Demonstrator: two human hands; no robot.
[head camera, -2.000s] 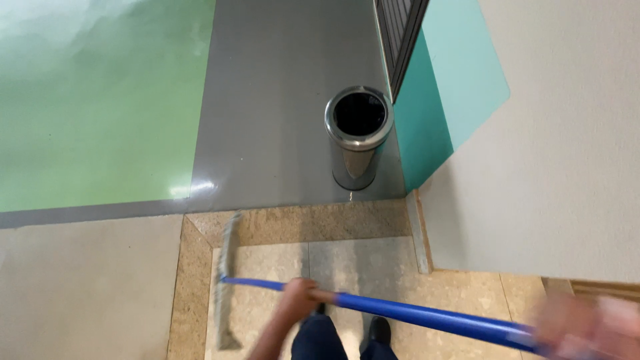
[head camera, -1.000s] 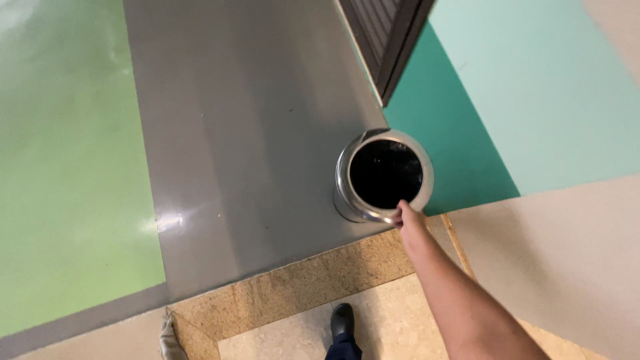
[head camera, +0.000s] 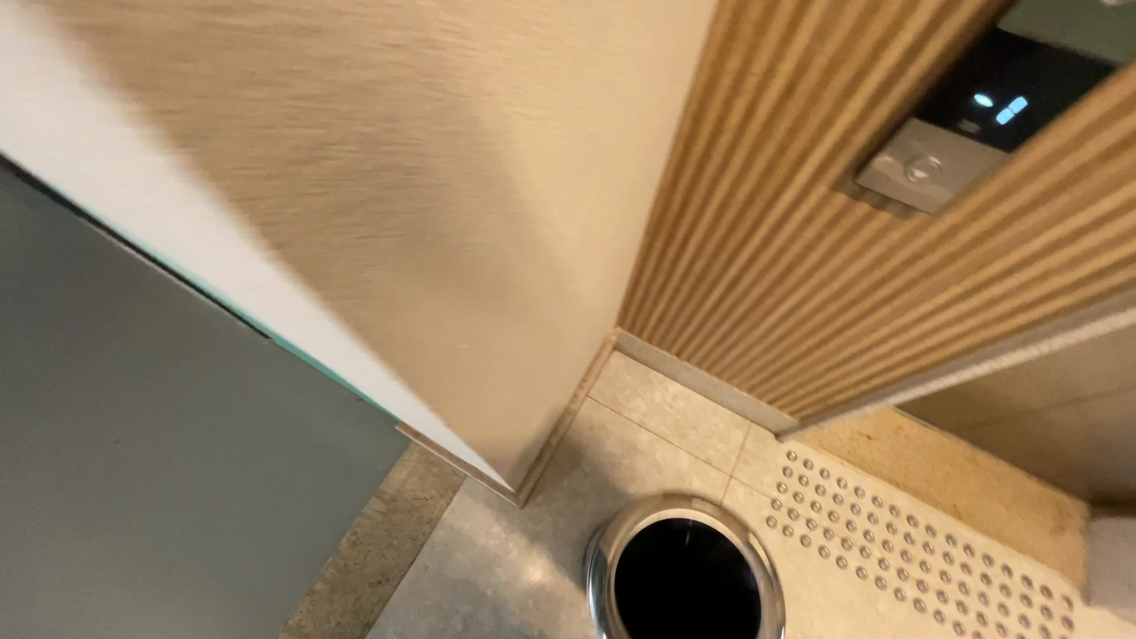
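A round metal trash bin (head camera: 688, 508) with a shiny rim and a dark opening is at the bottom of the head view, right of centre, over the beige stone floor. Its lower part is cut off by the frame edge. Neither my left hand nor my right hand is in the picture, so whether one touches the bin cannot be told. No mop shows in this view.
A beige wall corner (head camera: 515, 484) juts out just left of the bin. Behind it stands a ribbed wood-look wall (head camera: 763, 266) with an elevator call panel (head camera: 932, 164). Metal tactile studs (head camera: 874, 537) dot the floor at right; grey floor (head camera: 177, 444) lies at left.
The view has swung strongly toward the wall and call panel. The bin, gripped by a hand at its rim on the grey floor one second ago, is now over the beige floor.
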